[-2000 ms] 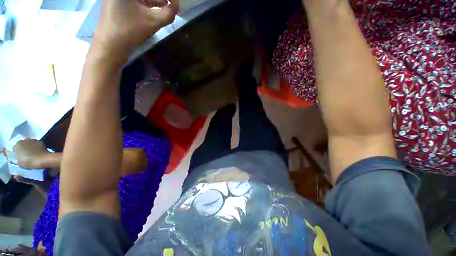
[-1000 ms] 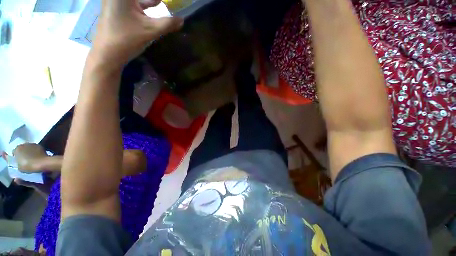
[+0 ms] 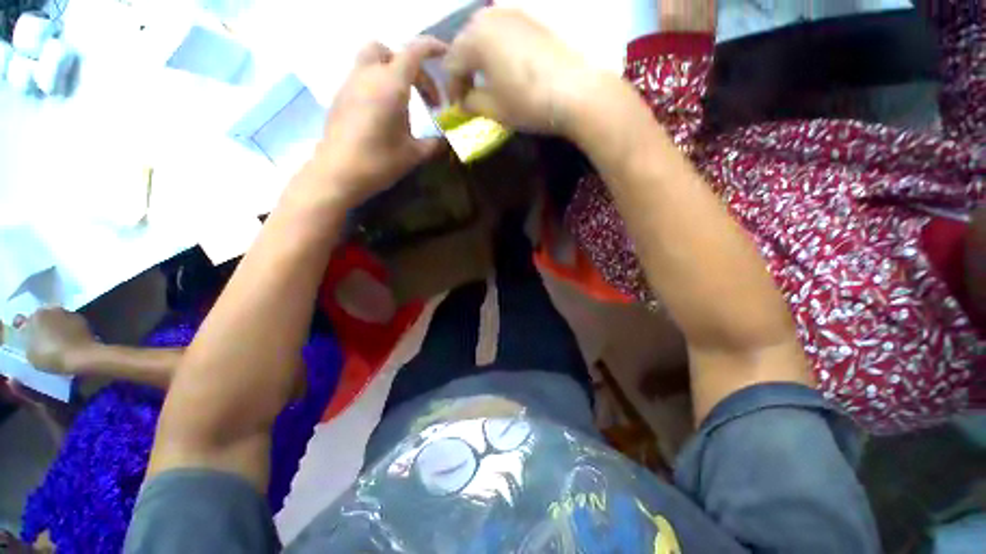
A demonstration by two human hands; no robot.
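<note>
My left hand (image 3: 373, 119) and my right hand (image 3: 514, 74) are close together at the top centre, over the front edge of the table. Between them is a small white carton (image 3: 424, 106), mostly hidden by my fingers. My left hand grips its left side. A yellow sticker sheet (image 3: 474, 134) hangs below my right hand, whose bent fingers are on it near the carton. Whether a sticker is on the carton cannot be told.
The white table (image 3: 97, 152) carries white cartons (image 3: 283, 117) and small white rounded items (image 3: 41, 54) at the upper left. A person in purple (image 3: 97, 465) works at left. A person in red patterned cloth (image 3: 854, 271) is close at right. A red-orange stool (image 3: 373, 325) stands below.
The view has shifted up, showing more table. Both hands have come into full view, close together, with the carton and yellow sheet between them. My right hand was cut off by the top edge before.
</note>
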